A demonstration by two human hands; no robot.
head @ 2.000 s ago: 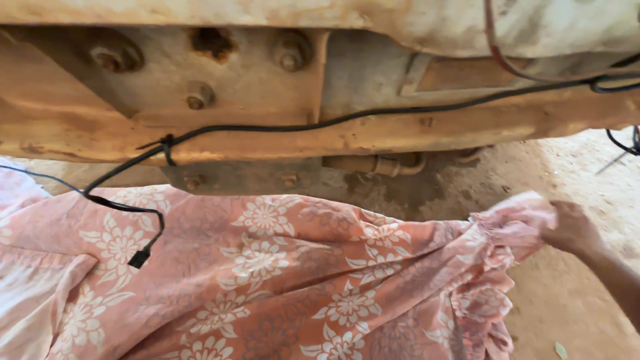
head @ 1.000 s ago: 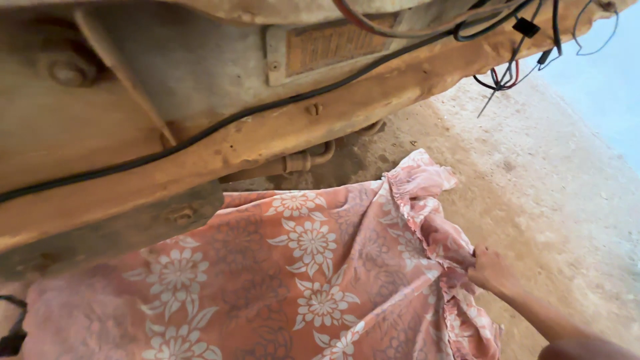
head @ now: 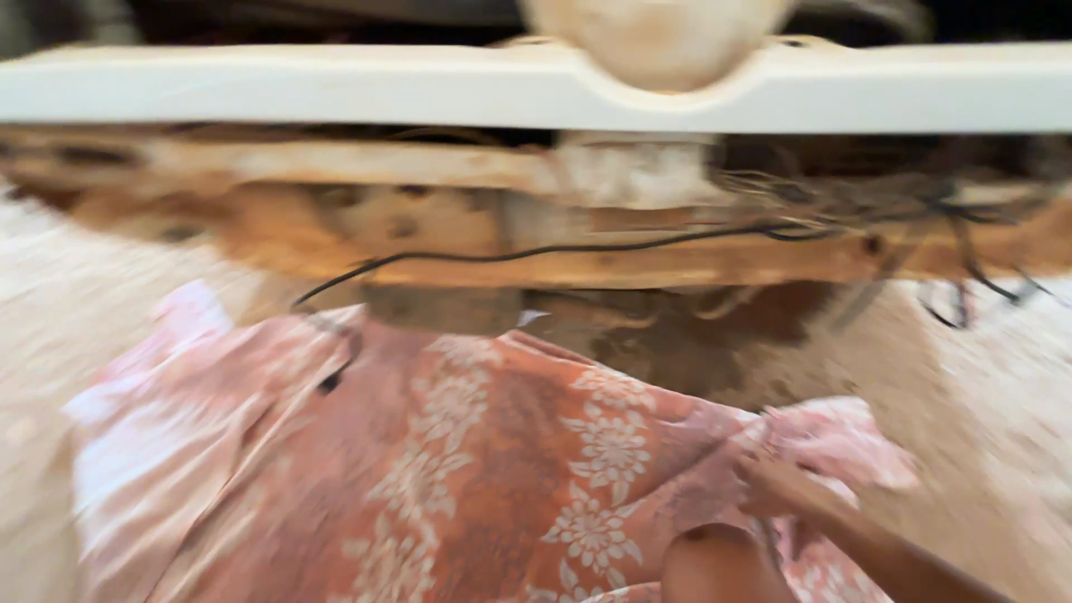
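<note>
A reddish-pink cloth (head: 502, 469) with pale flower prints lies spread over the ground below a vehicle's front end. My right hand (head: 766, 486) rests on its right part, beside a bunched pink ruffled edge; blur hides whether the fingers grip it. A bare knee (head: 720, 561) shows just below that hand. My left hand is not in view. A black cable (head: 544, 249) runs along the rusty lower beam (head: 653, 266), and its loose end with a small black connector (head: 331, 382) hangs over the cloth's left part.
Above the beam runs a white panel (head: 293, 88) with a round cream part (head: 662, 42) set in its middle. Loose wires (head: 963, 251) dangle at the right. Sandy ground (head: 938, 402) lies on both sides of the cloth, with a dark damp patch under the beam.
The view has swung and drawn back, bringing the white panel in. My right hand, earlier at the cloth's ruffled right edge, is now further in over the cloth, and the knee has come into view.
</note>
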